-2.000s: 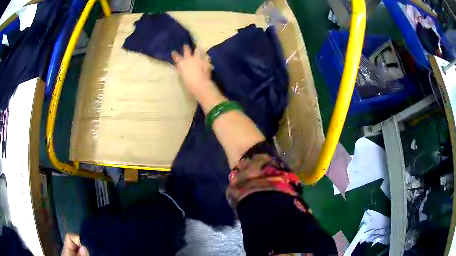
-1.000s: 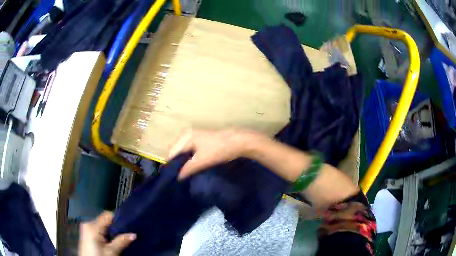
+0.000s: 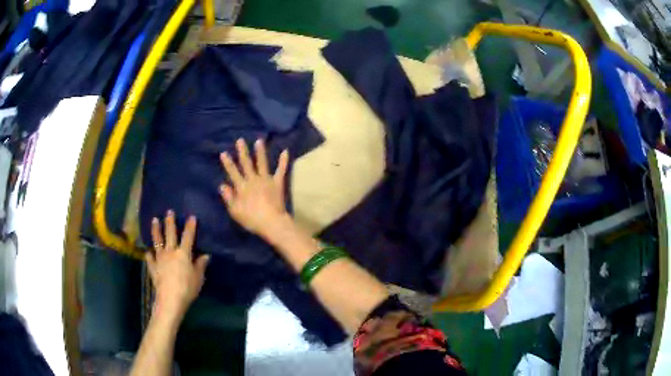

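Observation:
A navy cut piece (image 3: pixel 199 125) lies spread over the left part of the trolley's cardboard deck (image 3: pixel 342 158). My left hand (image 3: pixel 174 268) lies flat with fingers apart on its lower left part. My right hand (image 3: pixel 255 189), with a green bangle at the wrist, lies flat with fingers spread near its middle. More navy pieces (image 3: pixel 441 161) lie rumpled on the right of the deck. A strip of navy cloth hangs over the deck's near edge below my right forearm.
Yellow trolley rails (image 3: pixel 570 125) stand left and right. A white table edge (image 3: pixel 55 213) is at the left. Blue bins (image 3: pixel 526 172) and white scraps (image 3: pixel 533 290) lie right, on the green floor. Dark cloth (image 3: pixel 73 66) lies upper left.
Both hands gripped the navy cloth near the deck's front edge; now the cloth is spread over the left of the deck. The hands have let go and lie flat on it.

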